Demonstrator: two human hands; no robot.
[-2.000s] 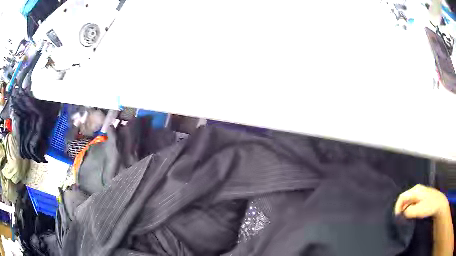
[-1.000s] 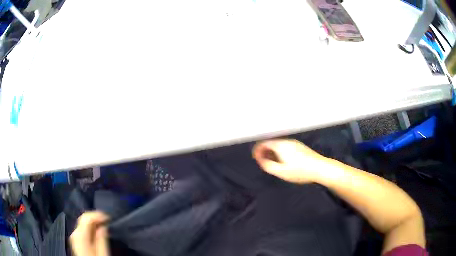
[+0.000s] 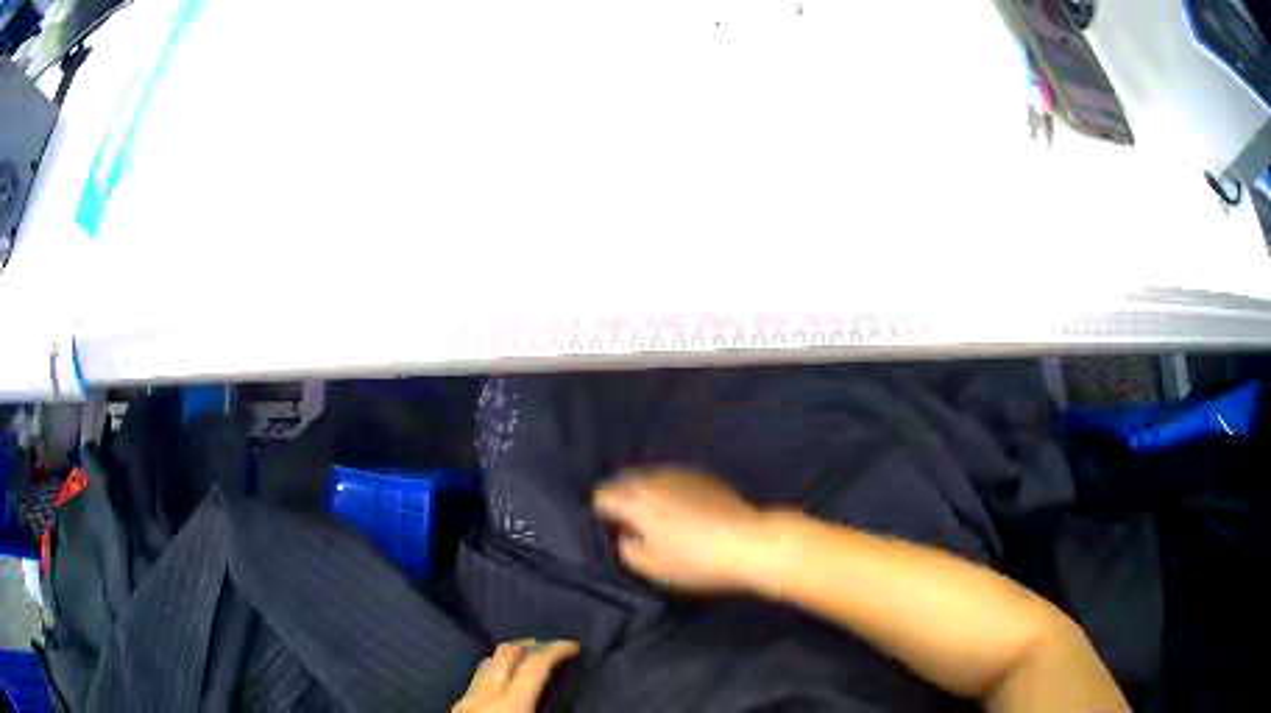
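A plain dark garment piece (image 3: 864,488) lies over my lap below the white table's front edge. My right hand (image 3: 680,529) is on the dark cloth near the middle, blurred; its fingertips are not clear enough to tell whether they pinch it. My left hand (image 3: 516,678) is at the bottom edge, partly cut off, at the cloth's lower left; its grip cannot be told. A pinstriped garment piece (image 3: 349,599) drapes at the lower left. Patterned dark cloth (image 3: 499,446) with a pale print shows between the pieces.
The white table (image 3: 586,209) has a ruler along its front edge. A smartphone (image 3: 1080,77) and small snips (image 3: 1040,119) lie at its upper right. Blue crates show below the table, at left (image 3: 390,515) and right (image 3: 1185,422). An orange-red item (image 3: 70,490) is at far left.
The view has shifted. My right hand has moved left and down over the cloth. My left hand has moved right, nearer to it. The pinstriped piece shows more at the lower left than one second ago.
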